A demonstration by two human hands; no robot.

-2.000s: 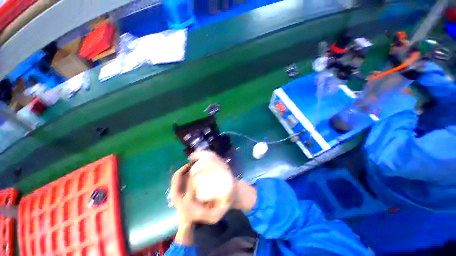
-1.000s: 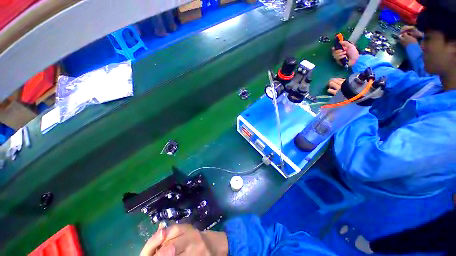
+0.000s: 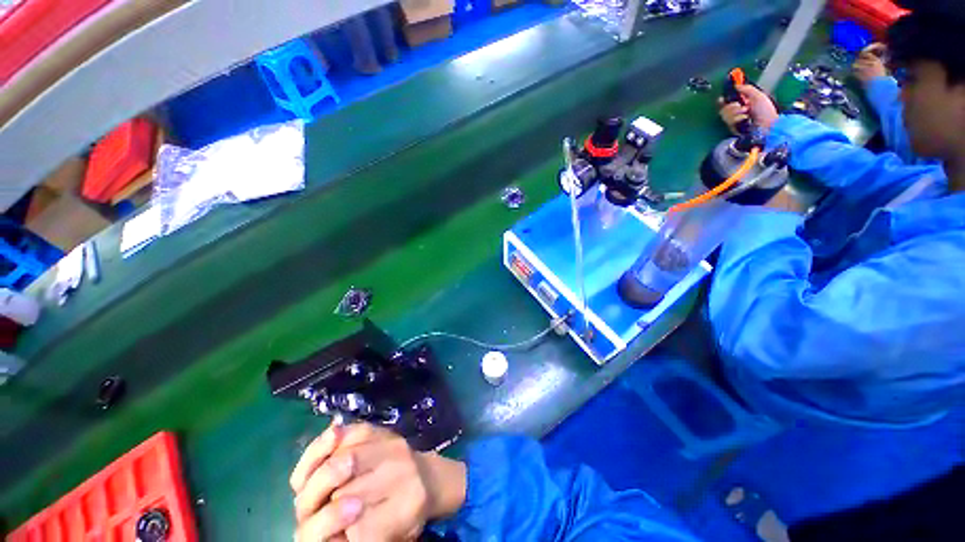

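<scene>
The black press fixture (image 3: 423,397) with its silver clamp linkage (image 3: 344,402) lies on the green bench, left of the blue-and-white box. My right hand (image 3: 386,482) is closed at the near end of the linkage, around the clamp handle. A bit of silver lever shows above the fingers; the grip is hidden. Fingers overlap at the left of this fist, and I cannot tell whether some are my left hand's; no left sleeve shows. The orange-red parts tray (image 3: 116,498) is cut off at bottom left, with a black round part (image 3: 152,525) in one pocket.
A blue-and-white box (image 3: 603,275) stands right of the fixture, with a regulator (image 3: 614,159) and clear cylinder (image 3: 661,265). A thin tube and white piece (image 3: 494,367) lie between. Black parts (image 3: 354,302) (image 3: 110,392) lie on the belt. A person in blue works at right.
Since two seconds ago the view has swung right and the tray has shifted down-left. Since one second ago, more of my right hand and the tray has come into view.
</scene>
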